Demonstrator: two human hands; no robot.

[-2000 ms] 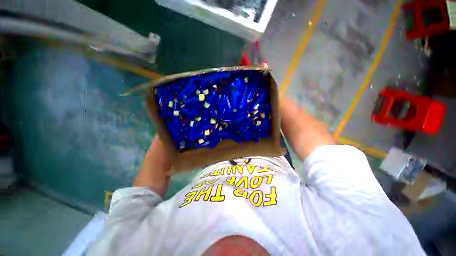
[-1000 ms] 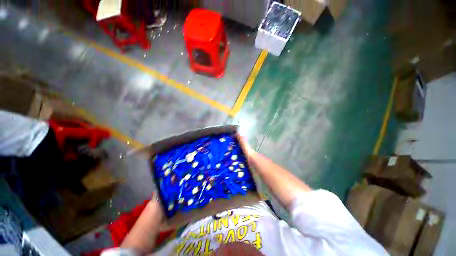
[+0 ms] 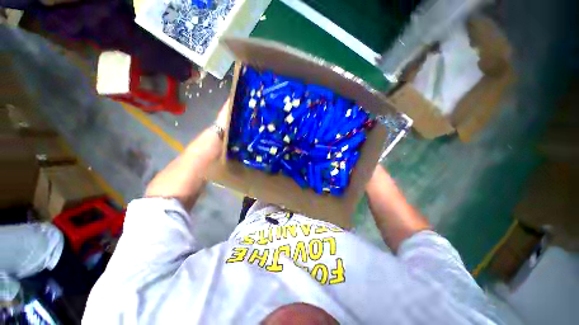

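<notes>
An open brown carton (image 3: 289, 198) full of blue battery packs (image 3: 298, 127) with small cream connectors and thin red and black leads is held in front of my white shirt, slightly tilted. My left hand (image 3: 222, 124) is at the carton's left side, its fingers mostly hidden. My right hand (image 3: 374, 175) is at the lower right side, mostly hidden behind the cardboard. The carton is between both hands.
A white tub (image 3: 219, 60) with a grey-silver tangle is just beyond the carton. A pale-edged tray (image 3: 399, 132) shows beside its right edge. An open cardboard box (image 3: 475, 117) is at upper right. Red stools (image 3: 155, 95) and a person's white-clad part (image 3: 28, 249) are at left.
The view has turned from the open floor to the white tub. The carton is now higher in view and beside the tub. Both hands stay on it.
</notes>
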